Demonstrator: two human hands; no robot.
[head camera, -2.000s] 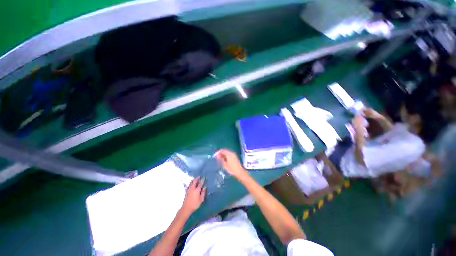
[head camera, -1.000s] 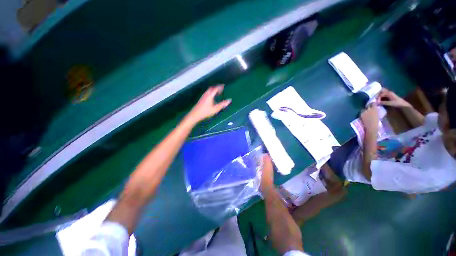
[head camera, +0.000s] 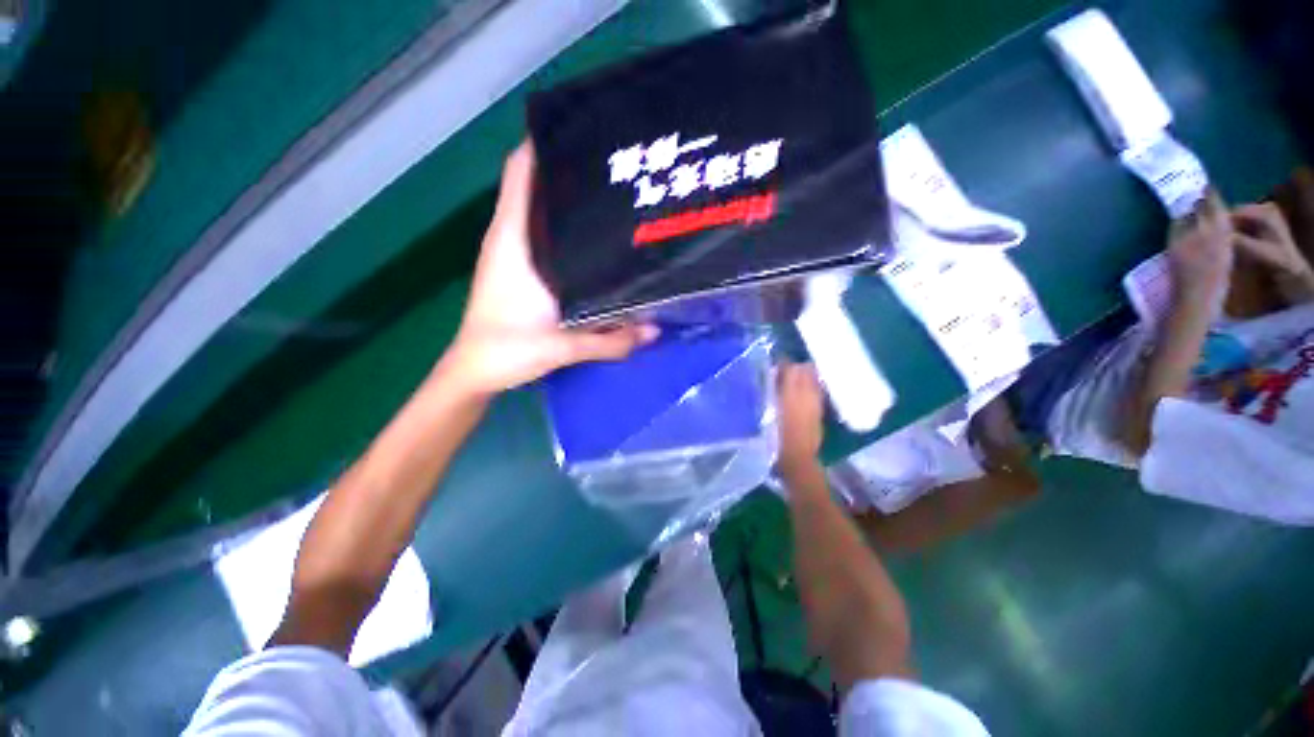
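Note:
A black product box (head camera: 706, 166) with white and red print is held up above the blue-topped counting scale (head camera: 656, 410). My left hand (head camera: 526, 310) grips its left side, with the thumb under the lower edge. A clear shrink bag (head camera: 706, 468) hangs over the scale's front and right part. My right hand (head camera: 800, 418) is at the bag's right edge, closed on the film beside the scale. The bag's upper end is partly hidden behind the box.
White folded strips (head camera: 966, 295) lie right of the scale. A neighbouring person's hands (head camera: 1210, 245) handle a printed strip at the right. The stack of shrink bags (head camera: 396, 612) is at the lower left, partly behind my left arm. A shelf edge (head camera: 288, 209) curves across the upper left.
My left hand was empty and open above the scale and now holds the black box. My right hand stays at the bag, which has come over the scale since the earliest frame.

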